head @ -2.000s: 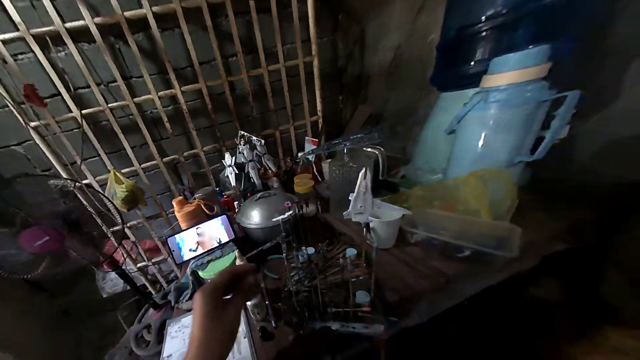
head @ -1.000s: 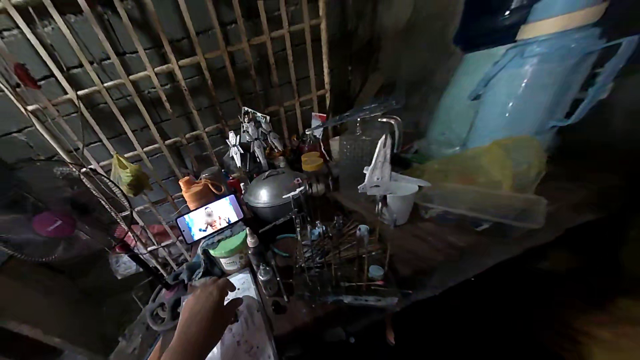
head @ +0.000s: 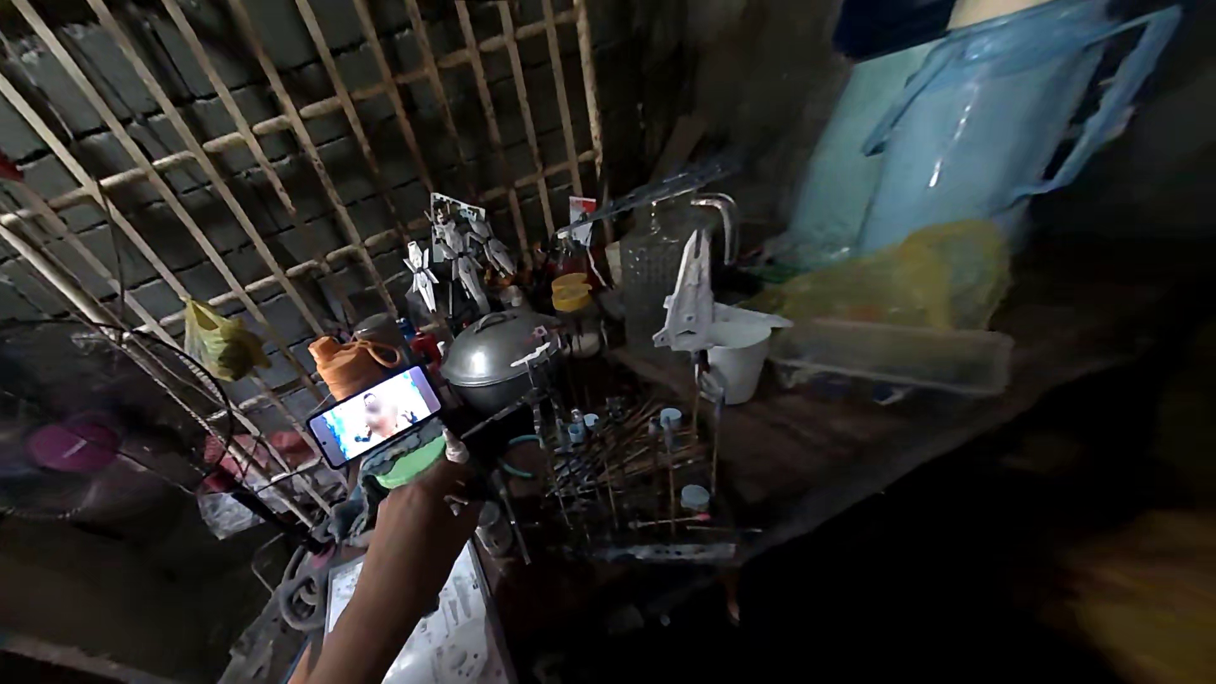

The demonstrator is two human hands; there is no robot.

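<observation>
My left hand reaches in from the lower left, its fingers closed around a small bottle with a pale nozzle beside a green-lidded tub. The fingers hide most of the bottle. Another small bottle stands just right of the hand. Behind the tub leans a lit phone. Below my forearm lies a white sheet or tray with small printed or loose shapes; which of these cannot be told. To the right, a rack holds many thin sticks and small blue-topped items. My right hand is not in view.
A lidded metal pot, an orange bottle and white robot model figures stand behind. A white model part rises before a white cup. Farther right are a clear plastic box and a blue pitcher. Metal bars line the left.
One second ago my left hand was over the white sheet, apart from the nozzle bottle beside the tub. It has moved up to that bottle and closed on it.
</observation>
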